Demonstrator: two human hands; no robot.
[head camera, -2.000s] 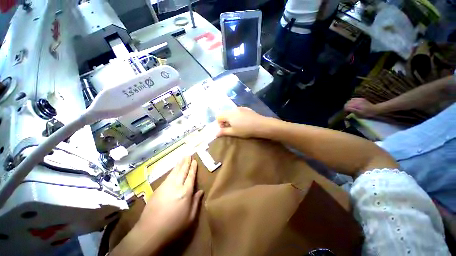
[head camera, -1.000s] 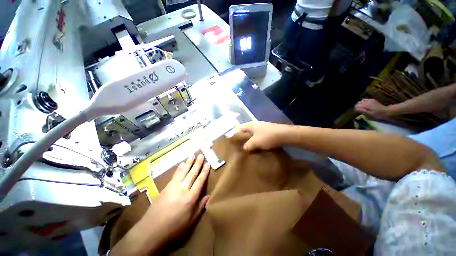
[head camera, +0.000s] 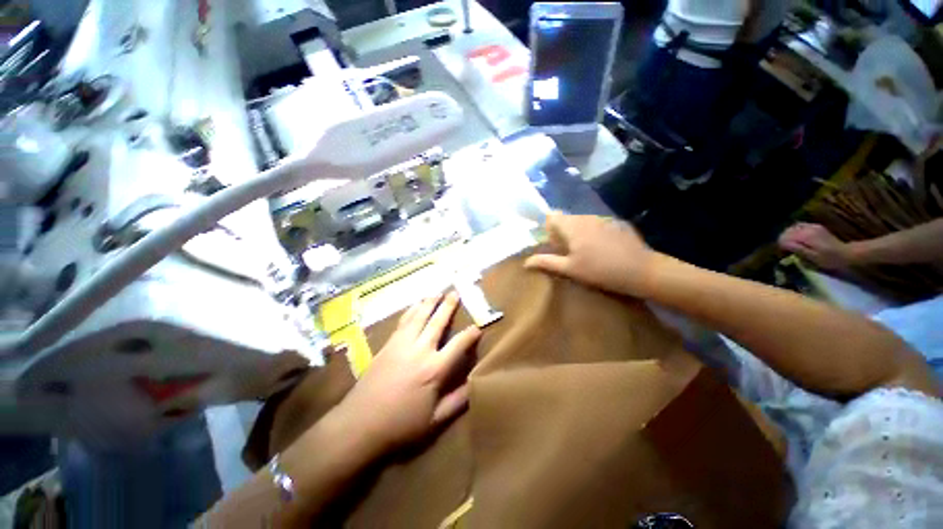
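A large brown garment piece (head camera: 558, 403) is draped from the pale feed plate down towards me. Its far edge lies at the clamp frame, whose yellow left part (head camera: 357, 346) and white metal tab (head camera: 478, 302) rest over the cloth. My left hand (head camera: 419, 367) lies palm down on the cloth, fingers spread just in front of the frame, left of the tab. My right hand (head camera: 595, 253) rests at the cloth's far right corner, thumb on the cloth and apart from the bent fingers; the fingertips are partly hidden in glare.
The white sewing head (head camera: 155, 320) is at left, blurred, with the lamp (head camera: 393, 129) over the clamp brackets (head camera: 362, 207). A control screen (head camera: 572, 72) stands beyond. Another person's hand (head camera: 817, 246) is at right near brown pieces (head camera: 879, 212); a standing person (head camera: 693, 62) is behind.
The view has shifted, moving the machine rightward in the picture. My right hand has loosened from a closed pinch at the cloth's edge, its thumb now apart. My left hand stays flat, fingers more spread.
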